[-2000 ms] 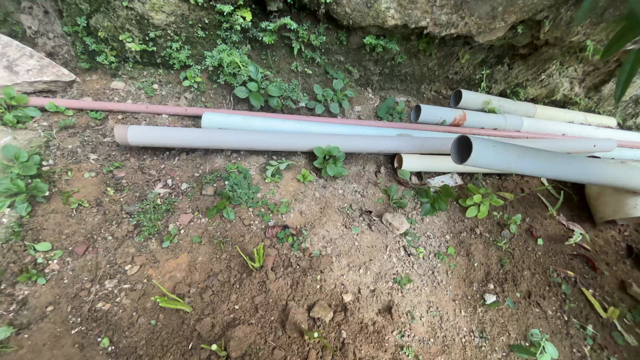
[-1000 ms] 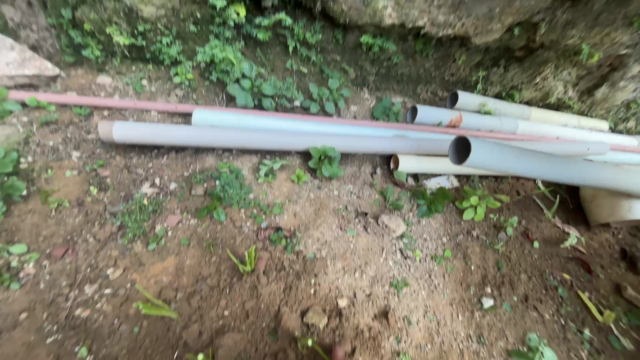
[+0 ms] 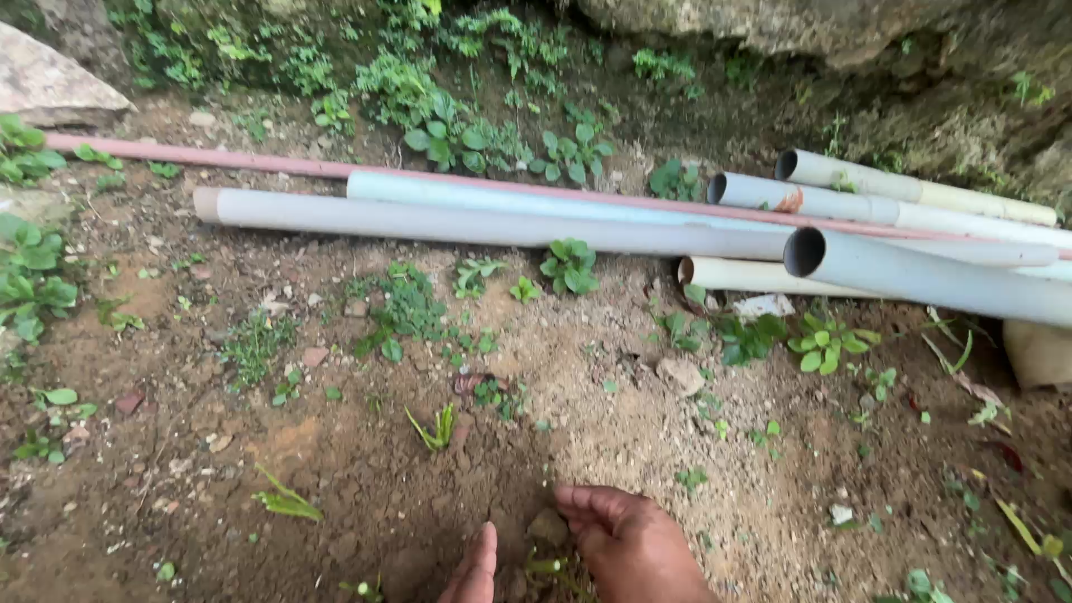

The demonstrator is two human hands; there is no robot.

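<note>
At the bottom of the head view, my right hand (image 3: 632, 544) is low over the soil, its fingers curved beside a small brown stone (image 3: 548, 526). My left hand (image 3: 474, 569) shows only in part at the lower edge, fingers pointing up the view; nothing is seen in it. Between the two hands is a cut green plant stub (image 3: 546, 566) in the dirt. Another cut stub (image 3: 362, 590) stands left of my left hand. Farther up are two more green stubs, one near the middle (image 3: 434, 427) and one to the left (image 3: 286, 496).
Several plastic pipes lie across the ground, among them a long grey pipe (image 3: 502, 230), a thin pink pipe (image 3: 251, 159) and a wide pale pipe (image 3: 938, 276) at the right. Behind them rises a rocky bank (image 3: 754, 25). Small weeds (image 3: 569, 266) and a flat stone (image 3: 50, 79) are about.
Both my hands have come into view at the bottom; neither shows in the earlier frames. The pipes and plants lie as before.
</note>
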